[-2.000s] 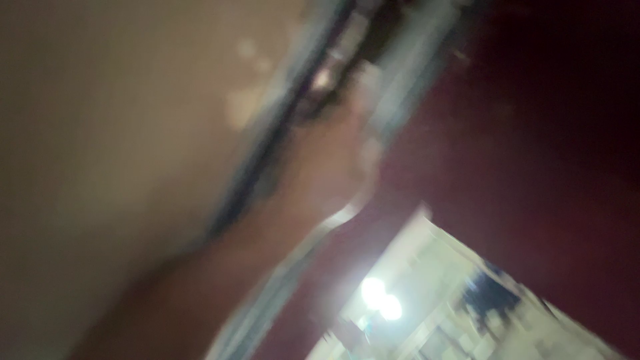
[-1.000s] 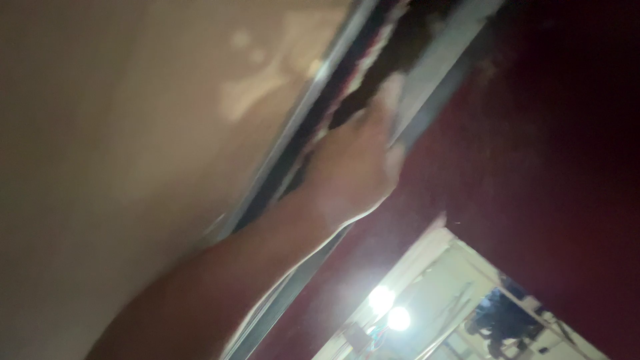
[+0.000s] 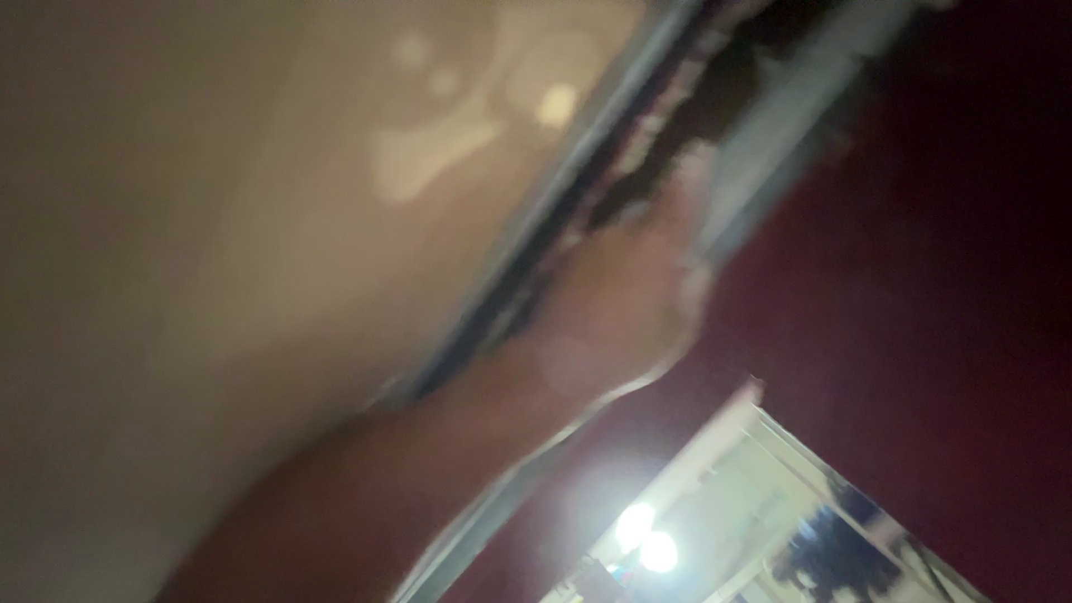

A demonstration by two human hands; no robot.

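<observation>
An arm rises from the lower left, and what looks like my left hand (image 3: 632, 276) is at the middle, blurred. The hand reaches into a dark gap between the edge of a glossy brown panel (image 3: 293, 209) and a grey strip (image 3: 804, 109). One finger points up beside the strip; the other fingertips are hidden, and whether they grip anything cannot be told. A pinkish ragged band (image 3: 649, 138) runs along the gap next to the hand. My right hand is not in view.
A dark red surface (image 3: 904, 293) fills the right side. At the lower right is a pale-framed opening or mirror (image 3: 758, 481), with bright round lights (image 3: 646, 536) and a dark blue shape (image 3: 837, 548). The brown panel shows reflections.
</observation>
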